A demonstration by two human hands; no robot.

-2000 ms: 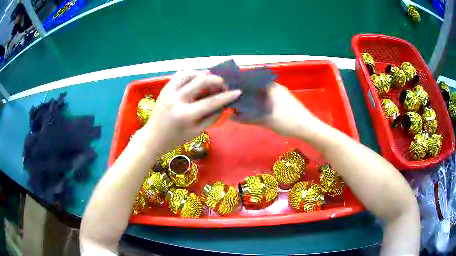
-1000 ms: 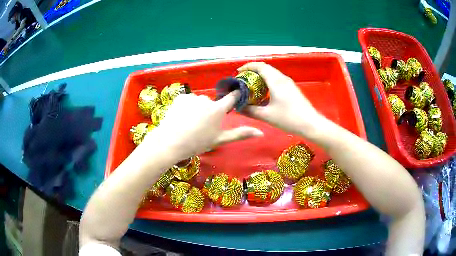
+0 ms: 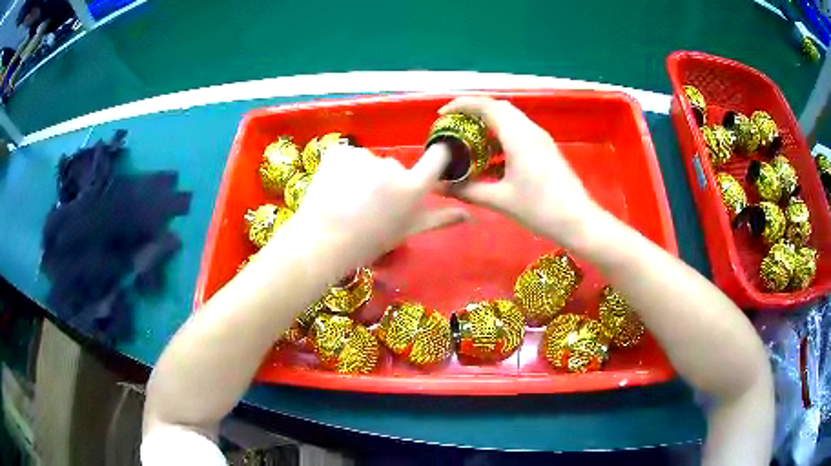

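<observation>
A shiny gold ribbed shell (image 3: pixel 472 136) is held above the red tray (image 3: pixel 437 387), its round open neck facing left and down. My right hand (image 3: pixel 528 173) grips the shell from the right, fingers over its top and thumb below. My left hand (image 3: pixel 374 196) has a finger pushed into the dark opening; its thumb points right, free of the shell. The black piece is no longer seen outside the neck; what lies inside is too dark to tell. Several more gold shells (image 3: pixel 415 333) lie in the tray, along its near edge and left side.
A heap of black cut pieces (image 3: pixel 109 237) lies on the bench left of the tray. A red perforated basket (image 3: pixel 720 246) with gold shells is at the right, with clear plastic (image 3: pixel 793 364) below it. A white strip (image 3: pixel 364 82) borders the green surface beyond.
The black piece, first flat in both hands, then bunched at the shell's neck, has gone from view there. My left finger has moved into the opening. My right hand has taken hold of the shell.
</observation>
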